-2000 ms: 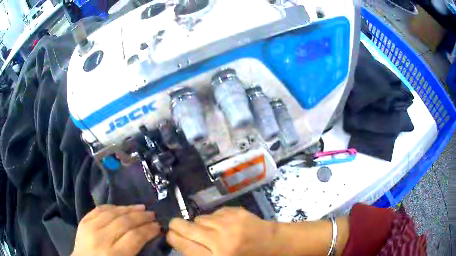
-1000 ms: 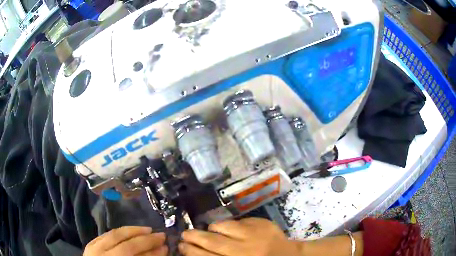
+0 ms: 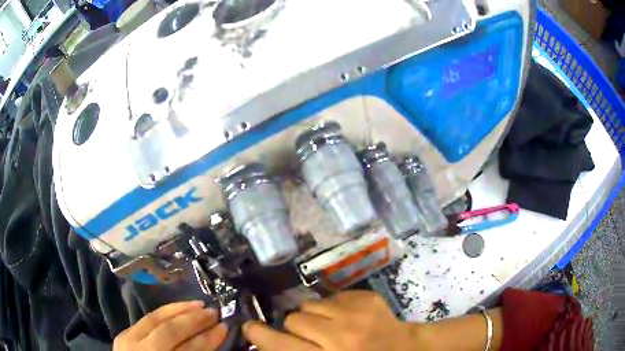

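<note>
The white overlock machine (image 3: 274, 82) with a blue stripe and JACK lettering fills the middle. Its presser foot area (image 3: 223, 295) is at the lower left end of the head. My left hand (image 3: 171, 329) is just left of the foot, its fingertips on dark grey cloth, cut off by the bottom edge. My right hand (image 3: 336, 322) is just right of the foot, fingers bent down at the cloth. The dark grey garment (image 3: 41, 226) is heaped left of the machine. The cloth between my hands is mostly hidden, so its hold is unclear.
Pink and blue snips (image 3: 488, 216) and a grey disc (image 3: 473, 245) lie right of the machine on the white table (image 3: 449, 271) among black lint. Folded black cloth pieces (image 3: 545, 151) lie behind them. A blue basket (image 3: 582, 62) stands at the right edge.
The view has shifted, so the machine appears larger and lower than two seconds ago. My hands remain beside the presser foot; my left fingertips now appear closer to it.
</note>
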